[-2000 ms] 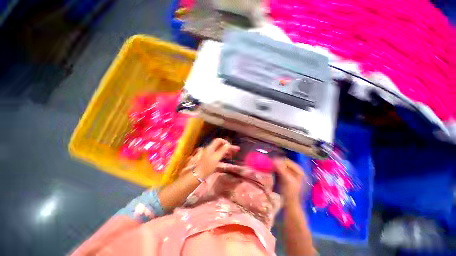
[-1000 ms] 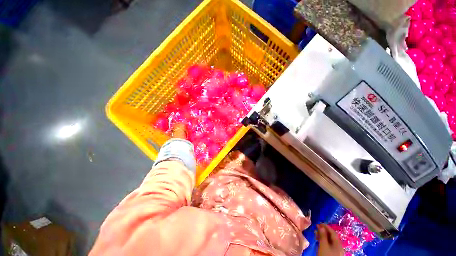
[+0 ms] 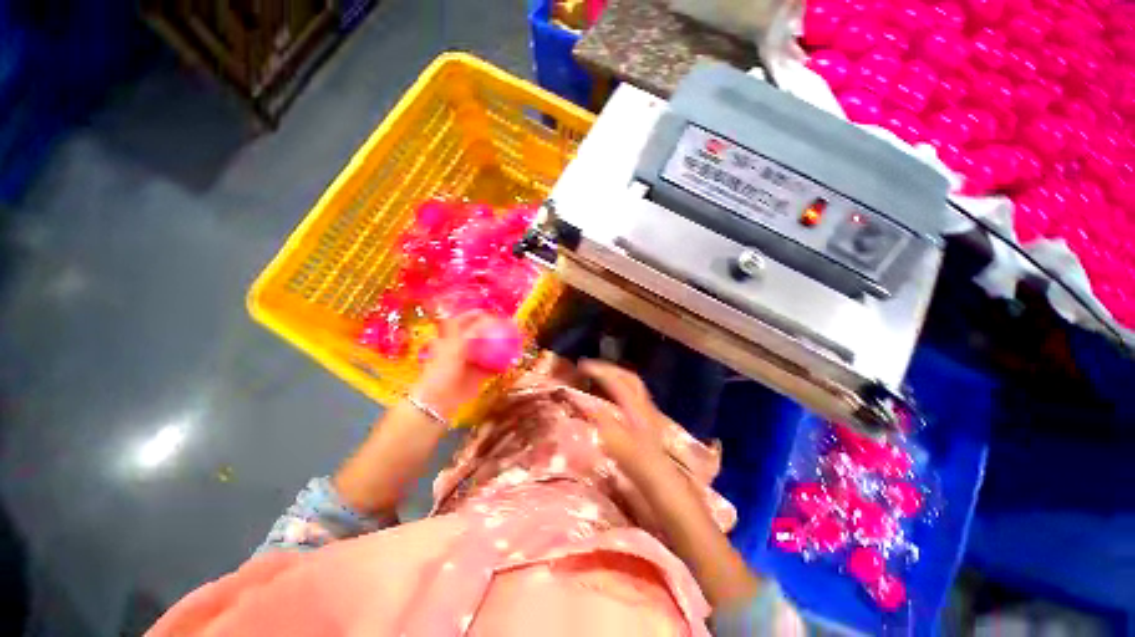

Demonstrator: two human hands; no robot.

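My left hand point(image 3: 456, 361) holds a bright pink ball point(image 3: 495, 345) at its fingertips, over the near right edge of the yellow basket point(image 3: 326, 334). Film around this ball is too blurred to make out. My right hand point(image 3: 619, 404) is above my lap, below the sealer's front edge; it is blurred and I cannot tell whether it holds anything. Bagged pink balls point(image 3: 461, 261) lie in a shiny pile in the basket. The grey and white heat sealer point(image 3: 797, 187) has its long brown sealing jaws point(image 3: 709, 334) facing me.
A blue bin point(image 3: 960, 498) with bagged pink balls point(image 3: 859, 498) is right of the sealer. Many pink balls point(image 3: 983, 93) cover the white-covered surface behind. A dark cable point(image 3: 1039, 265) runs right from the sealer. A speckled slab point(image 3: 653, 52) is behind the sealer.
My left hand has come out of the pile toward my lap with a pink ball. My right hand has moved from the blue bin to above my lap. The view has turned and shifted right.
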